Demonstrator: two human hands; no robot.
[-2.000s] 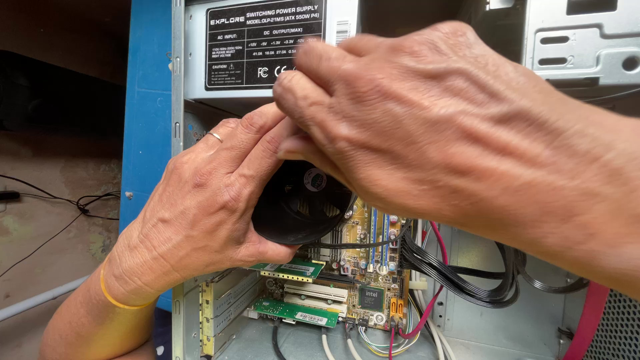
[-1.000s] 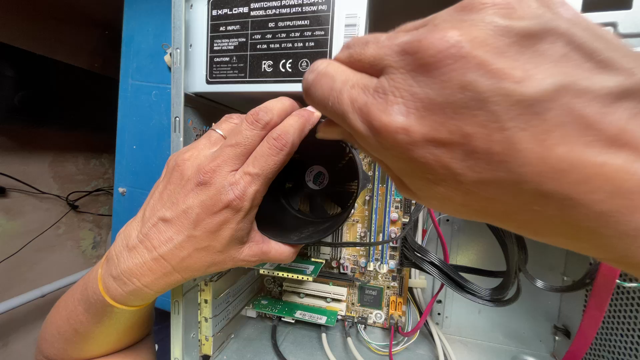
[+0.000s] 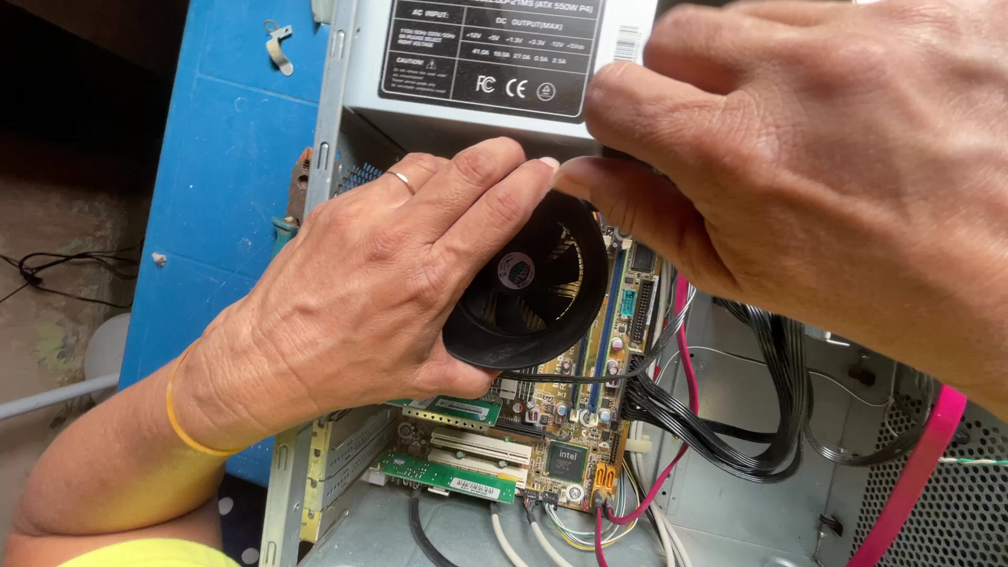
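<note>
Wrapped around the rim of a round black CPU cooler fan (image 3: 543,299), my left hand (image 3: 378,283) holds it over the motherboard (image 3: 575,394) in an open computer case. A ring and a yellow wristband are on that hand and wrist. My right hand (image 3: 756,157) is just above and right of the fan, fingers bent inward, its thumb near my left fingertips. Whether it grips anything is hidden. The labelled power supply (image 3: 496,71) sits behind both hands.
A bundle of black cables (image 3: 756,441) and magenta cables (image 3: 689,378) lie right of the board. Green expansion cards (image 3: 457,476) sit below. Pliers (image 3: 295,193) and a small metal clip (image 3: 278,49) lie on the blue surface (image 3: 228,157) at left.
The view has shifted, bringing the pliers and clip into sight. My right hand has moved from over my left fingertips to the right of them. The left hand keeps its hold on the fan.
</note>
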